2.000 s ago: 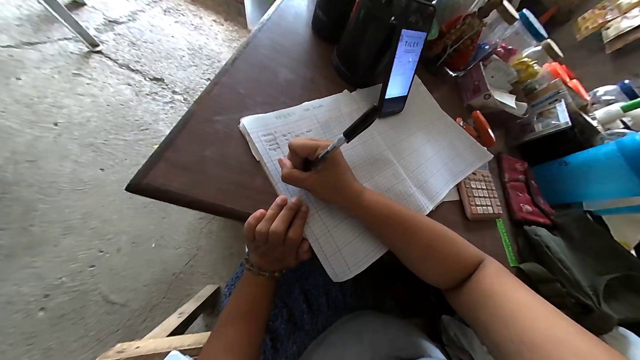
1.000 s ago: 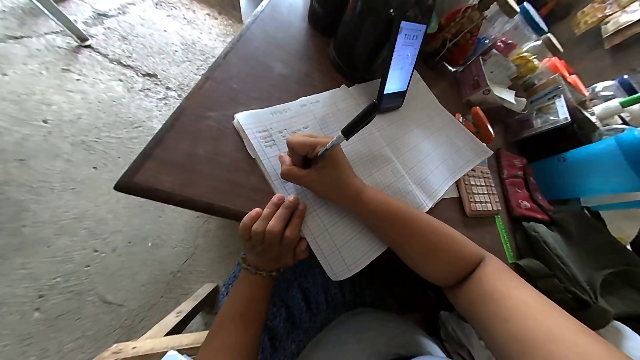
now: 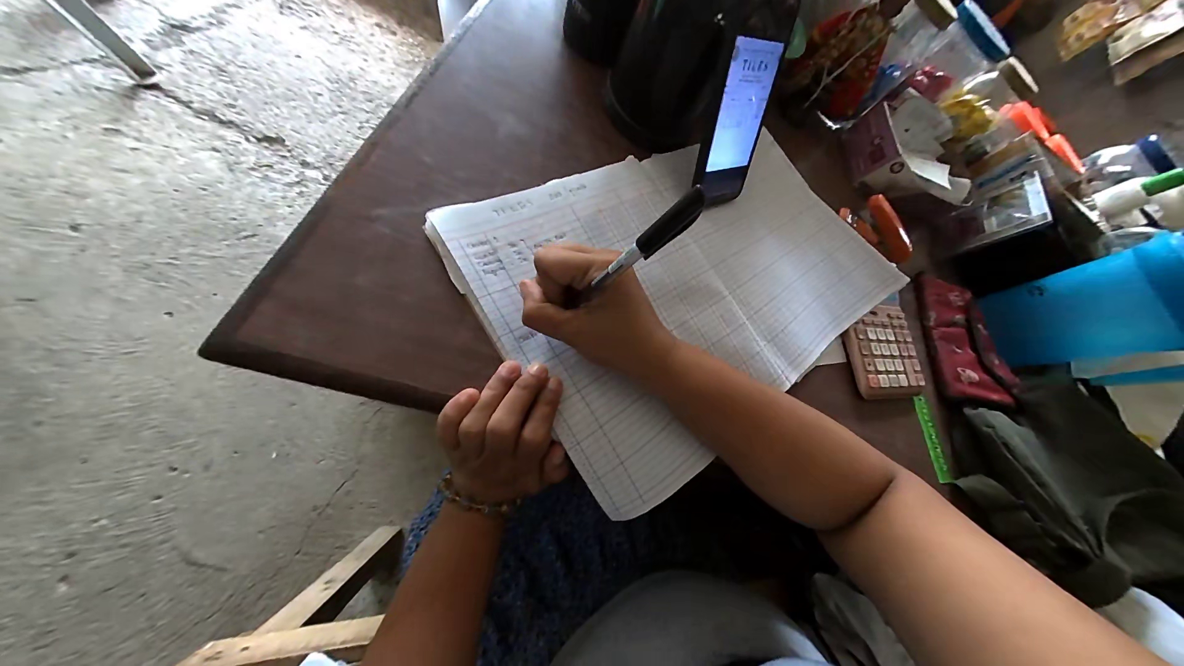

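An open ledger notebook (image 3: 684, 370) with ruled columns lies on the dark wooden table, its left page partly filled with handwriting. My right hand (image 3: 601, 305) grips a marker pen with a black cap on its rear end (image 3: 671, 225) and rests on the left page; the hand hides the pen's tip. At the notebook's lower left edge, my left hand (image 3: 504, 430) has its fingers together and bent, touching the page edge, and a beaded bracelet circles the wrist. A lit smartphone (image 3: 743, 116) stands upright on the notebook's top, leaning by a black container (image 3: 661, 74).
Right of the notebook are a pink calculator (image 3: 885, 351), a red pouch (image 3: 962, 342), an orange-handled tool (image 3: 888, 228), a green ruler (image 3: 932, 439) and a blue container (image 3: 1082, 301). Jars and small boxes crowd the upper right. The table's corner (image 3: 217, 350) juts out left above a concrete floor.
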